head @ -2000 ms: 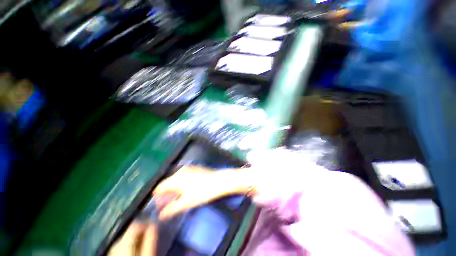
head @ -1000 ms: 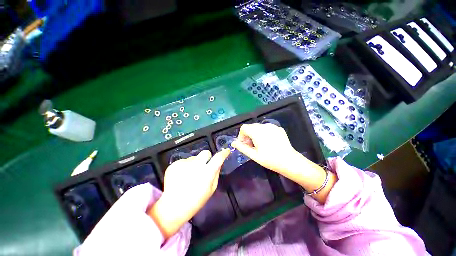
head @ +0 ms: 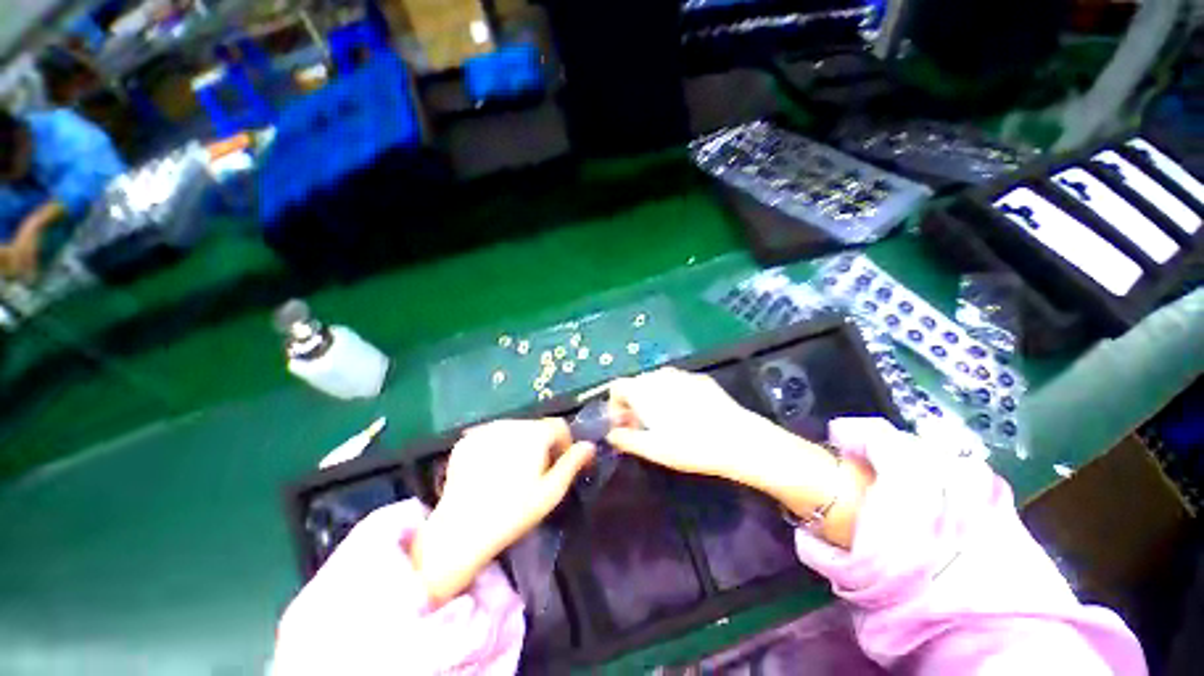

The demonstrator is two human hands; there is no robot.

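Note:
The black foam tray (head: 858, 346) lies in front of me with dark glossy phone backs in its slots. A phone back in the right slot shows its round camera lenses (head: 787, 386). My left hand (head: 502, 486) and my right hand (head: 687, 425) meet over the middle of the tray. Thumbs and fingers of both hands pinch a small clear film piece (head: 594, 420) above a phone back's camera area. The hands partly cover the slots below them.
A clear sheet with small pale rings (head: 555, 359) lies behind the tray. A white pump bottle (head: 341, 363) and a white pointed scrap (head: 353, 444) are at left. Lens sticker strips (head: 924, 330), a blister tray (head: 812, 185) and white phone backs (head: 1076, 243) are at right. A person sits far left.
The view has tilted up, so tray, bottle and sheet appear lower and further right. Both hands still hold the film over the tray, now closer together. The rightmost phone's cameras are more visible.

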